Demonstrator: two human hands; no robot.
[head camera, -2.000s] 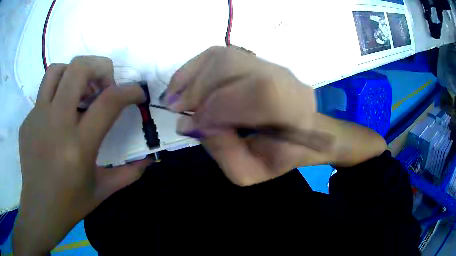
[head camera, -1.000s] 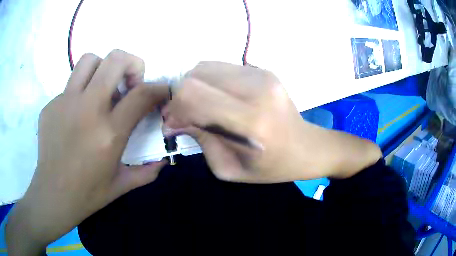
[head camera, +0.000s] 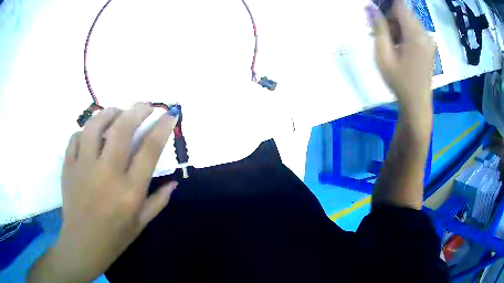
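Note:
A white panel (head camera: 221, 132) bears a ring of red-and-black wire (head camera: 85, 52). A small black connector (head camera: 268, 83) ends the ring's right side; another (head camera: 84, 117) sits at its left, beside my fingers. The longer black lead-end connector (head camera: 181, 148) lies at the near edge, with a pale metallic stub (head camera: 185, 171) below it. My left hand (head camera: 110, 166) rests on the panel, fingers and thumb apart, an index fingertip on the wire above this connector. My right hand (head camera: 409, 55) is blurred at the upper right over the picture sheet; a dark thing shows at its fingers, unclear whether held.
The printed picture sheet (head camera: 423, 14) is partly hidden by my right hand. A black bracket-like item (head camera: 470, 27) lies at the far right. A blue stool (head camera: 351, 149) stands below the bench's right edge, with stacked white parts (head camera: 478, 179) at the lower right.
My right hand has left the lead-end connector and moved to the upper right, uncovering the right side of the ring and its connector. My left hand stays, its fingers slightly lower.

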